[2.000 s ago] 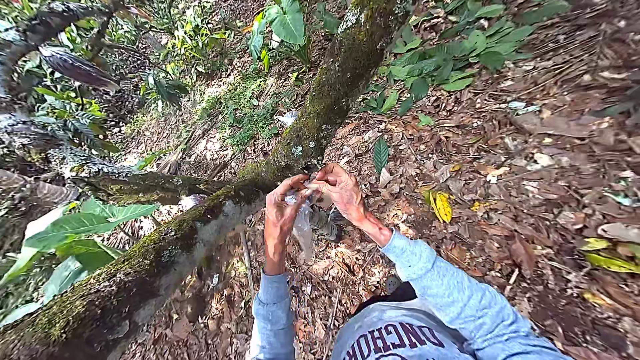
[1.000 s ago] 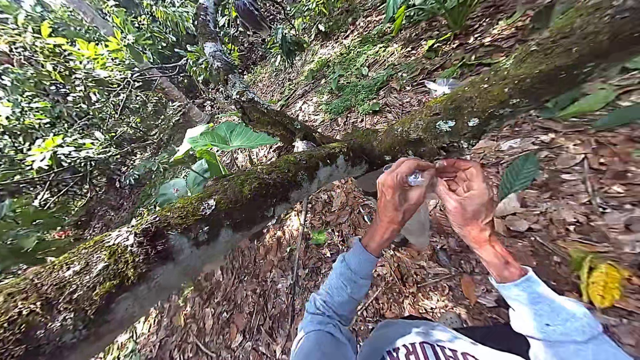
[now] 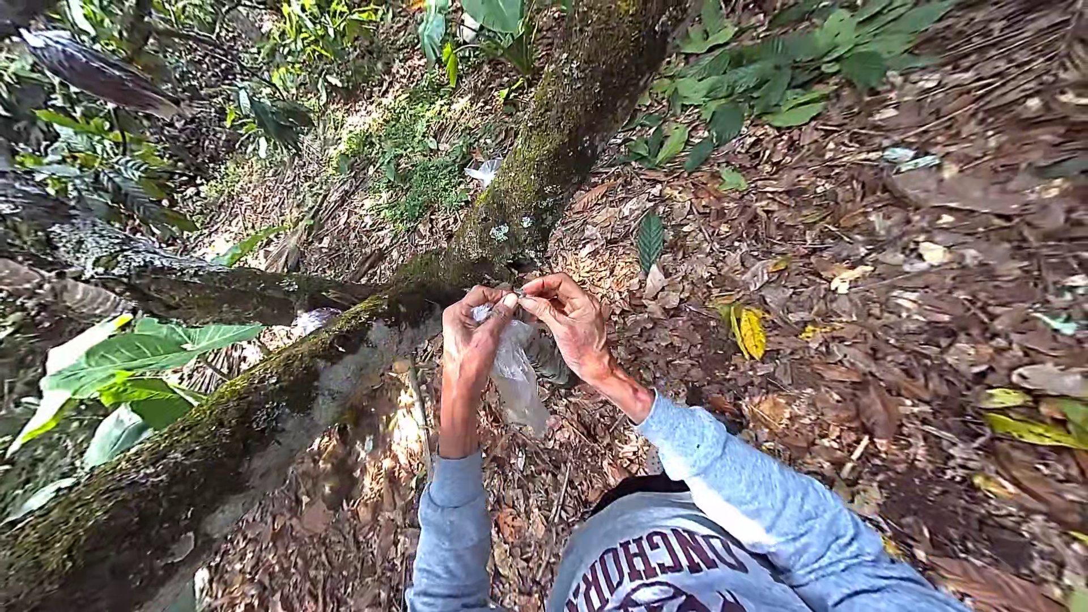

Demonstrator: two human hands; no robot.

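My left hand [image 3: 473, 333] pinches the top of a clear plastic bag [image 3: 518, 382], which hangs down below the fingers. Close against it, my right hand [image 3: 571, 323] has thumb and forefinger pinched together at the bag's upper edge; whatever small piece lies between those fingertips is too small to make out. Both hands are just in front of a mossy tree trunk [image 3: 204, 425], near where a branch joins it.
The trunk runs diagonally from lower left to top centre. A lichen-covered branch [image 3: 246, 296] meets it from the left. A dark pod [image 3: 93, 72] hangs at upper left. Another piece of clear plastic [image 3: 484, 172] is beside the trunk. Leaf litter [image 3: 816, 408] covers the ground.
The view has swung right and back between frames. My hands stay close together at the bag throughout, with the bag still hanging from the left hand.
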